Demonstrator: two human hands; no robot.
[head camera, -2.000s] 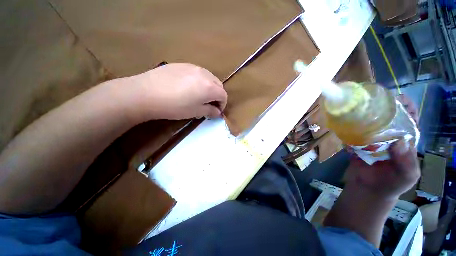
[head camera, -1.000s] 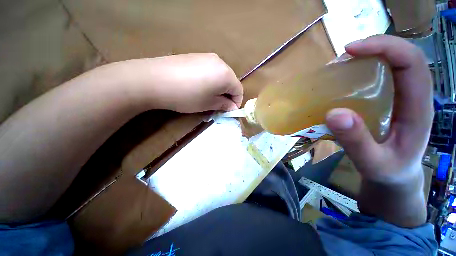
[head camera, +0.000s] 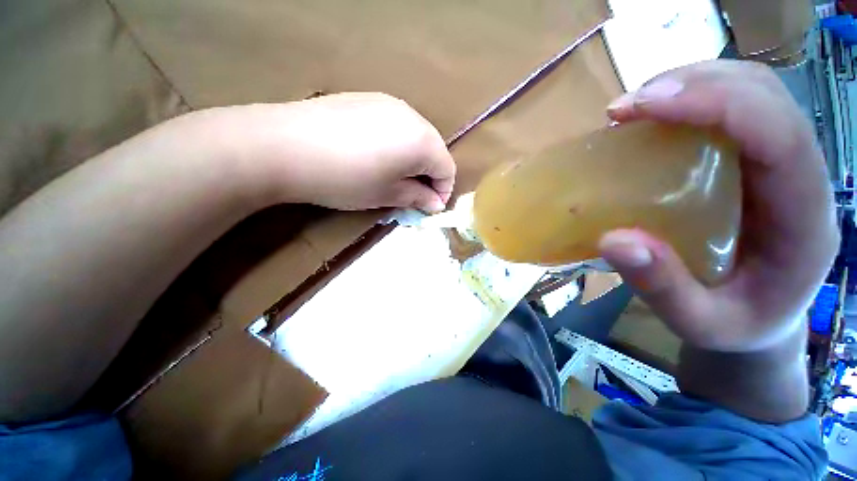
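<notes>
The brown bag body panel lies in front of me, with a notch in its near edge showing white table. A dark brown folded strip runs along the notch. My left hand pinches the panel at the notch's right corner, its fingertips partly hidden. My right hand holds the glue bottle on its side, amber liquid inside. The bottle's pale nozzle points left at that corner, just below my left fingertips. The lower panel layer shows beyond a pale edge line.
The white table has a yellowish tape strip near its edge. A small white tab sits at the notch's left corner. A white metal frame stands below the table at right. Brown pieces lie at the upper right.
My right hand has brought the glue bottle in from the right, its nozzle now at the notch corner. My left hand keeps its pinch there. In the last second only slight shifts show.
</notes>
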